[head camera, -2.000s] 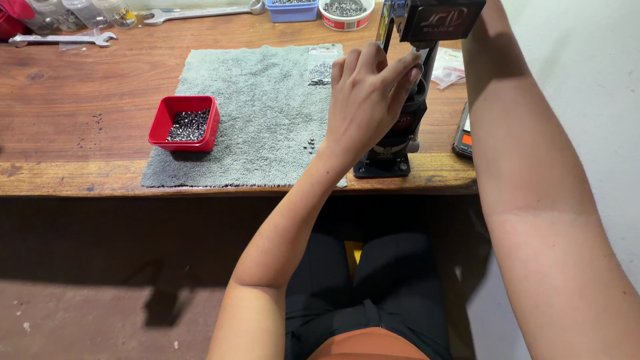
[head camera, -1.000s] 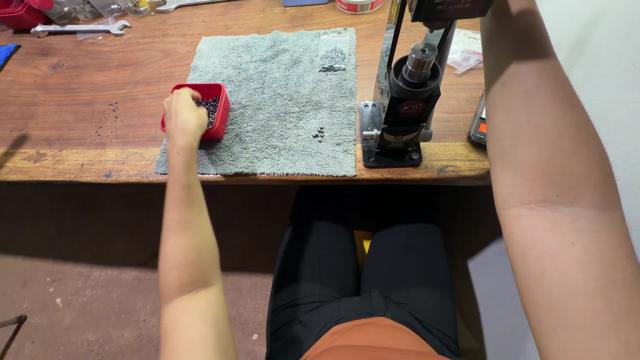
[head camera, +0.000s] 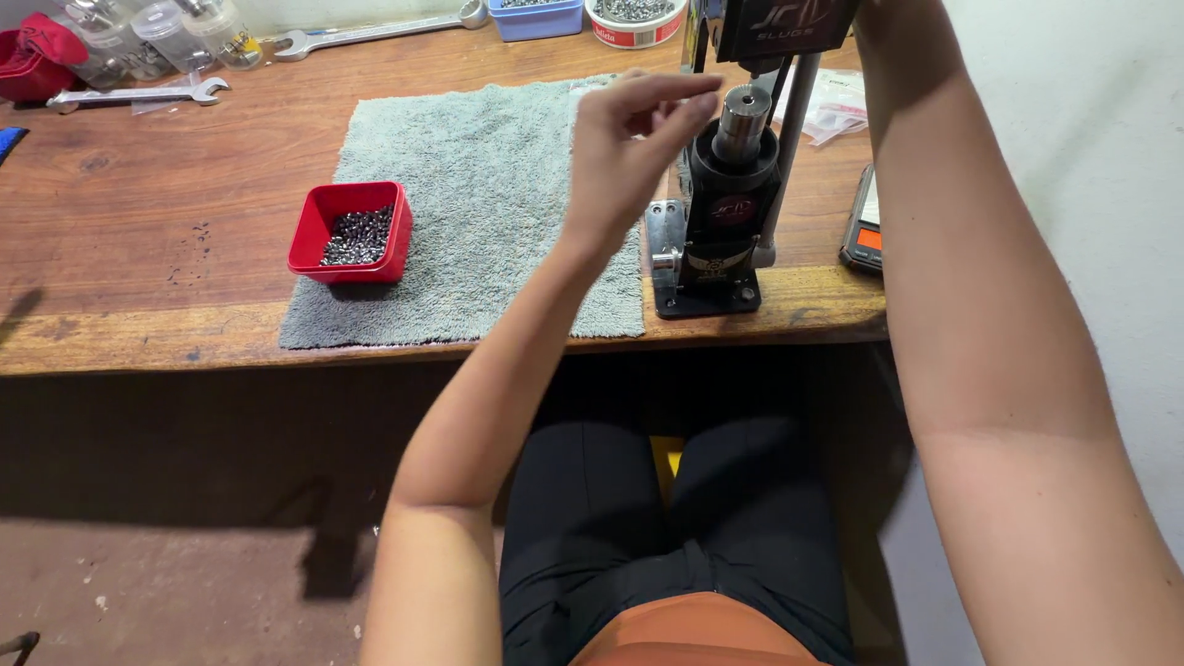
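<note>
My left hand (head camera: 638, 148) is beside the top of a black bench press (head camera: 733, 203), its thumb and forefinger close together near the steel die (head camera: 743, 116). Whether something small is pinched between them cannot be told. My right arm reaches up along the right side of the press, and the right hand lies beyond the upper edge of the view. On the left part of a grey-green towel (head camera: 472, 203) stands a red plastic box (head camera: 402, 227) holding many small dark metal pellets (head camera: 359, 238).
Two open-end wrenches (head camera: 388, 34) (head camera: 139, 93), clear plastic jars (head camera: 171, 32), a blue tub (head camera: 538, 20) and a round white tub (head camera: 636, 32) line the back. Plastic bags (head camera: 832, 102) lie behind the press. A digital scale (head camera: 865, 231) is at the right.
My left hand has moved from the red box, where it was one second ago, rightward to the top of the press. The right arm has stayed raised beside the press.
</note>
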